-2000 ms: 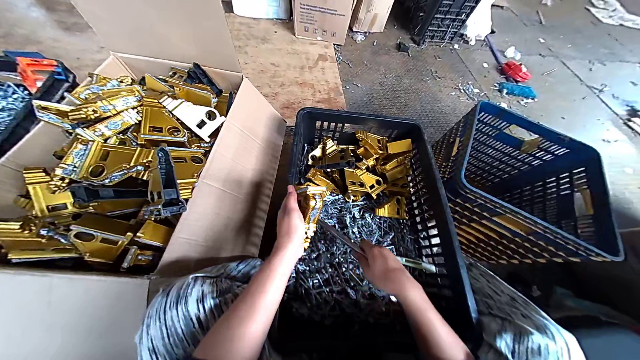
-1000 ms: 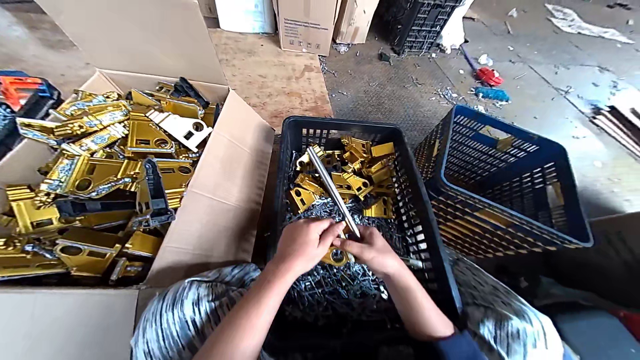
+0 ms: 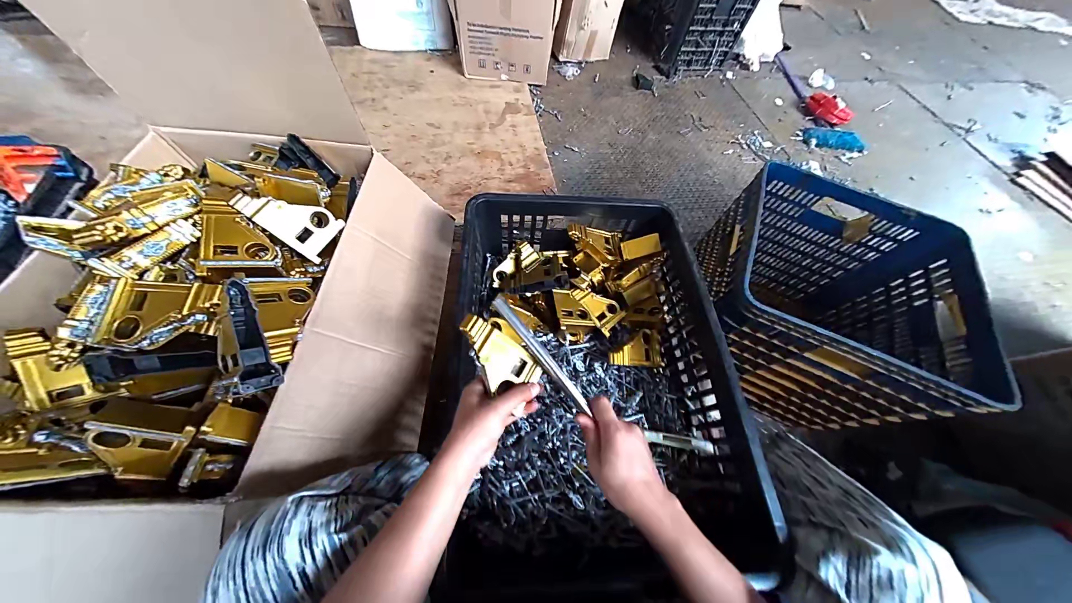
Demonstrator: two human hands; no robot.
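Note:
My left hand (image 3: 494,414) grips the lower end of a gold plastic bracket (image 3: 501,353) over the black plastic crate (image 3: 758,469). A long silver metal bar (image 3: 540,352) slants up and left from my right hand (image 3: 615,452), which is closed on its lower end. The bar's far part lies beside or against the bracket; whether they touch is unclear. Below both hands is a heap of small dark metal pieces (image 3: 553,477), with several gold brackets (image 3: 590,306) at the crate's far end. A pale strip (image 3: 680,441) lies right of my right hand.
On the left stands an open cardboard box (image 3: 360,310) full of gold, black and white brackets (image 3: 126,310). A blue plastic crate (image 3: 871,352) stands to the right. Closed cartons (image 3: 507,38) and another black crate (image 3: 699,38) stand behind, with scraps on the floor.
One second ago both hands were together on the bar. They are now apart, the left one holding a gold bracket up and the right one keeping the bar.

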